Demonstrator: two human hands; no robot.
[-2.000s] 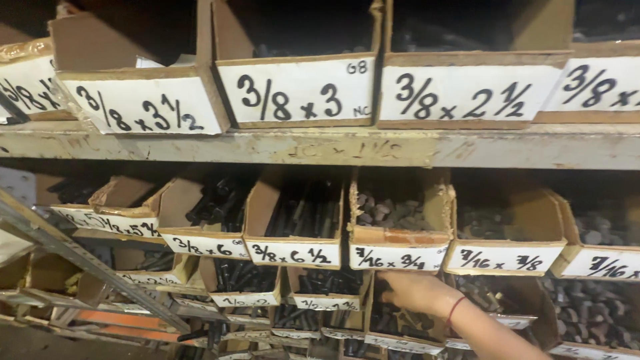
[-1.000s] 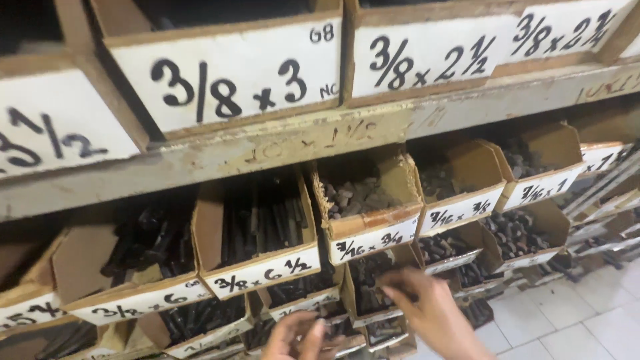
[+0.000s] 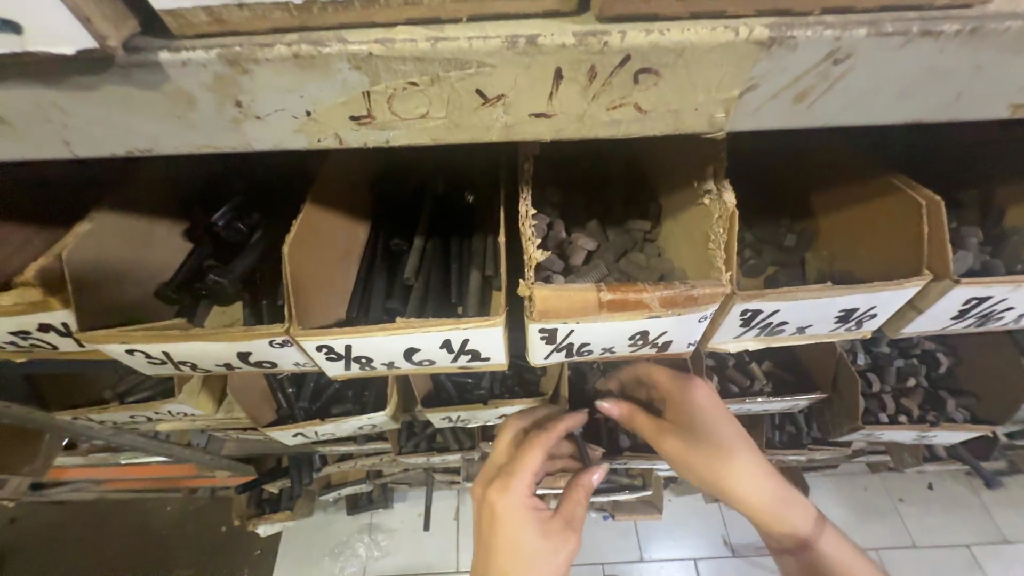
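My left hand [image 3: 532, 488] is at the lower middle, holding a small dark bolt [image 3: 582, 450] between thumb and fingers. My right hand [image 3: 680, 420] reaches in from the right, its thumb and index fingertip close to the top of that bolt; whether it holds anything is not clear. Both hands are in front of a lower cardboard bin [image 3: 592, 376] of dark bolts, partly hidden by them. Just above stands a cardboard bin [image 3: 648, 300] with a torn rim and short grey bolts inside, marked 7/16 x 3/4.
To the left are bins of long dark bolts [image 3: 432, 272] and black bolts [image 3: 216, 272]. A bin marked 7/16 x 7/8 [image 3: 824, 308] stands to the right. A metal shelf edge [image 3: 280, 100] crosses above. Lower bins [image 3: 920, 384] hold more bolts, over a tiled floor [image 3: 856, 512].
My left hand has come up beside my right hand and now holds a bolt. The right hand stays at the lower bins. The view has shifted closer and downward.
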